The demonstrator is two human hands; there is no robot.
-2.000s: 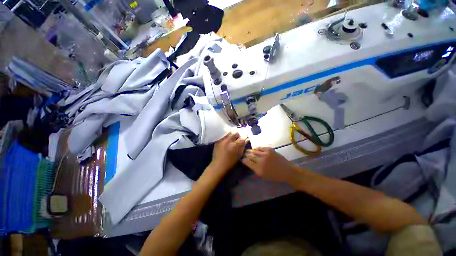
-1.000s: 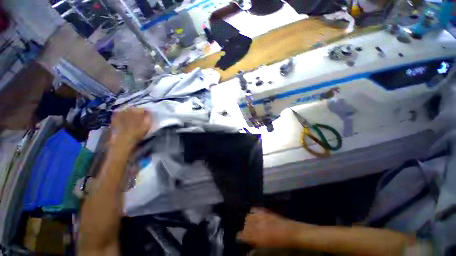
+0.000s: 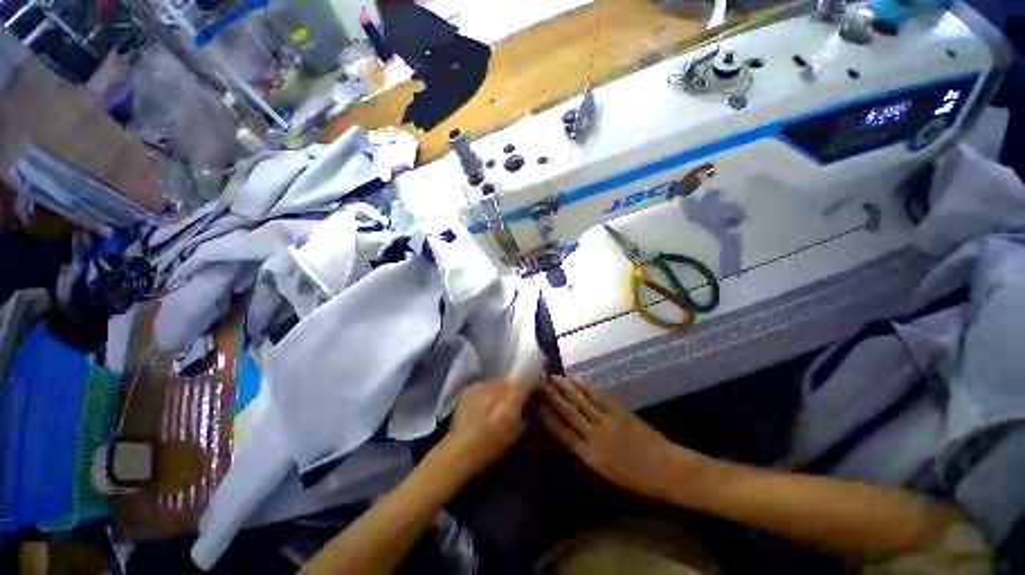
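The light grey garment body [image 3: 354,343] lies in large folds left of the needle, over the table's front edge. A narrow black strip [image 3: 546,331] runs from near the presser foot [image 3: 542,265] toward my hands. My left hand [image 3: 495,418] grips the grey and black cloth at the front edge, its fingertips partly hidden. My right hand [image 3: 596,429] lies beside it with fingers extended on the black cloth; whether it grips is unclear. The scissors [image 3: 671,292] lie on the machine bed right of the needle.
The white sewing machine head [image 3: 697,152] spans the back and right. More grey cloth [image 3: 989,359] hangs at the right. A taped brown side surface [image 3: 169,410] and blue basket [image 3: 45,421] stand at the left. A black cloth piece [image 3: 444,67] lies on the wooden surface behind.
My left hand has moved right from the heap at left, and my right hand has moved up to the table edge. The wide black panel is now mostly out of sight and grey cloth lies toward the needle.
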